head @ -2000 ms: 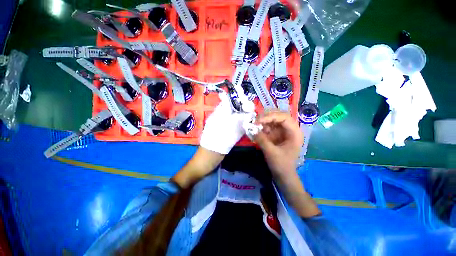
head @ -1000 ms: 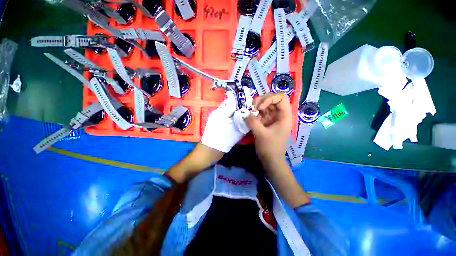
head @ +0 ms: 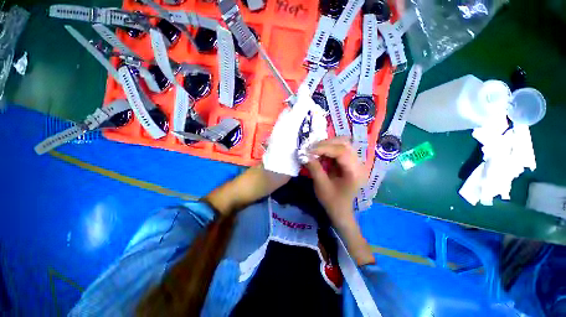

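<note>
My left hand (head: pixel 287 141), in a white glove, is closed around a wristwatch (head: pixel 305 127) above the near middle of the orange-red tray. Only a dark part of the watch shows between the gloved fingers. A thin light strap, seen edge-on, runs from the hand up and left over the tray. My bare right hand (head: pixel 340 167) pinches a small crumpled white wipe (head: pixel 304 156) against the near side of the watch. The fingertips and much of the watch are partly hidden.
The orange-red tray (head: pixel 260 83) holds many watches with light-grey straps. One watch (head: pixel 389 146) lies at its right edge beside a green label (head: pixel 416 155). Further right are a white bottle (head: pixel 448 104), a round clear dish (head: pixel 527 106) and white wipes (head: pixel 506 162). A clear bag (head: pixel 444 28) lies beyond.
The view has shifted and tilted, so the tray sits differently. My gloved hand has turned and now covers more of the watch. My right hand and the wipe have moved lower on it.
</note>
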